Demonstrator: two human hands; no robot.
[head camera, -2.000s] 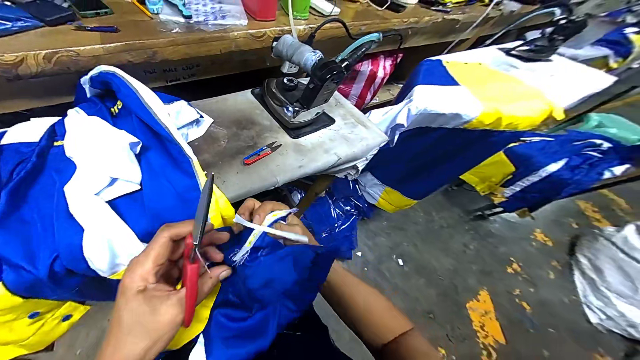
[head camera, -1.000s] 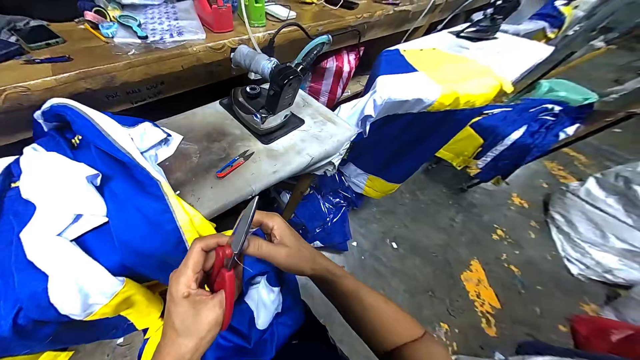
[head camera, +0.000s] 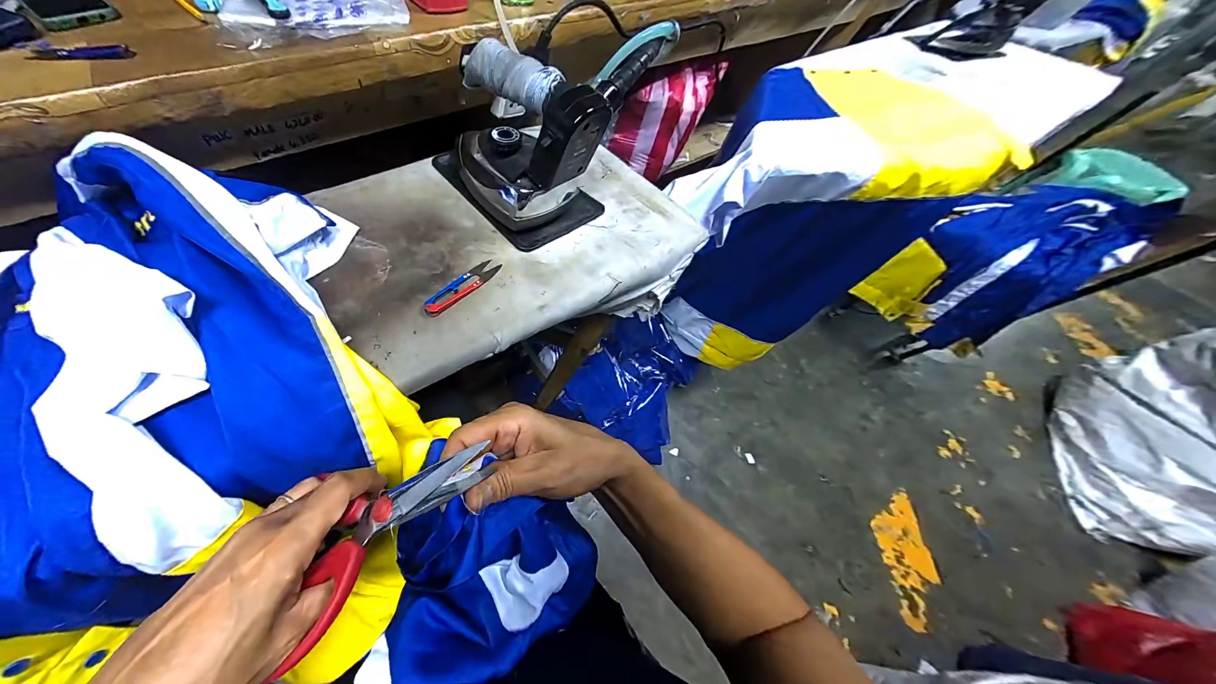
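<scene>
My left hand (head camera: 256, 570) holds red-handled scissors (head camera: 418, 499), their blades slightly parted and pointing at my right hand. Pinched in the fingers of my right hand (head camera: 532, 456) is an edge of blue fabric (head camera: 456, 589) with a white patch, and the blade tips lie close by these fingers. The exact point between the blades is hidden. A blue, white and yellow garment (head camera: 275, 380) is heaped at the left, beside my left hand. Thread snips (head camera: 463, 288) with blue and red handles rest on the padded board (head camera: 399, 332), beyond my hands.
An electric iron (head camera: 532, 161) with a grey thread cone (head camera: 513, 76) against it stands on a black pad. Behind runs a wooden bench (head camera: 190, 95). More blue, white and yellow fabric (head camera: 855, 247) drapes over a second board. A silver sheet (head camera: 1140, 446) lies at the right.
The scissors have tipped from upright towards my right hand, and their blades have parted. Two seconds ago white strips showed at my right hand; now they are not seen there.
</scene>
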